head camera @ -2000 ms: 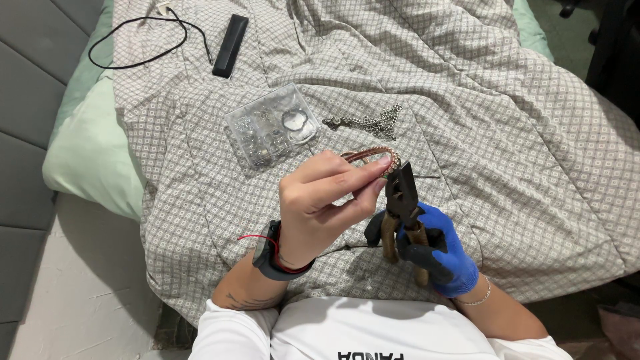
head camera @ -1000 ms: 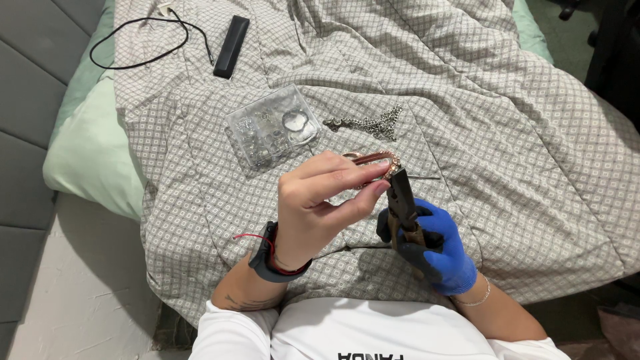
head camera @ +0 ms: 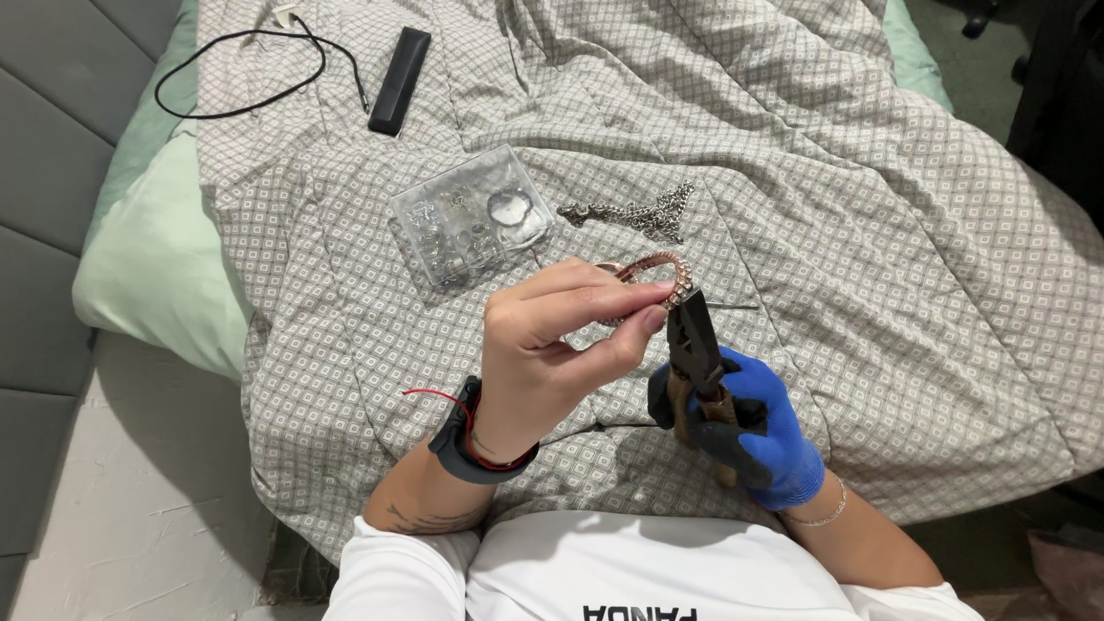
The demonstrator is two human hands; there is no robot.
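My left hand (head camera: 561, 345), bare and with a dark band at the wrist, pinches a rose-gold-coloured bracelet or watch band (head camera: 660, 261) set with small clear stones between thumb and fingers. My right hand (head camera: 759, 431), in a blue and black glove, grips the brown handles of a pair of pliers (head camera: 694, 341). The dark jaws touch or nearly touch the stone-set edge; whether they hold a part of it I cannot tell. A clear plastic compartment box (head camera: 470, 216) of small metal rings and findings lies beyond my left hand. Right of the box is a heap of silver-coloured chain (head camera: 655, 216).
All of this rests on a patterned quilt (head camera: 862, 259) over a bed. A thin metal rod (head camera: 733, 305) lies behind the pliers. Farther off are a black oblong case (head camera: 399, 82) and a looped black cable (head camera: 323, 60). A pale green pillow (head camera: 155, 259) is at the left.
Two seconds ago the plier handles were spread wider; they have since come closer together and the pliers have turned. My left hand keeps the bracelet in nearly the same place.
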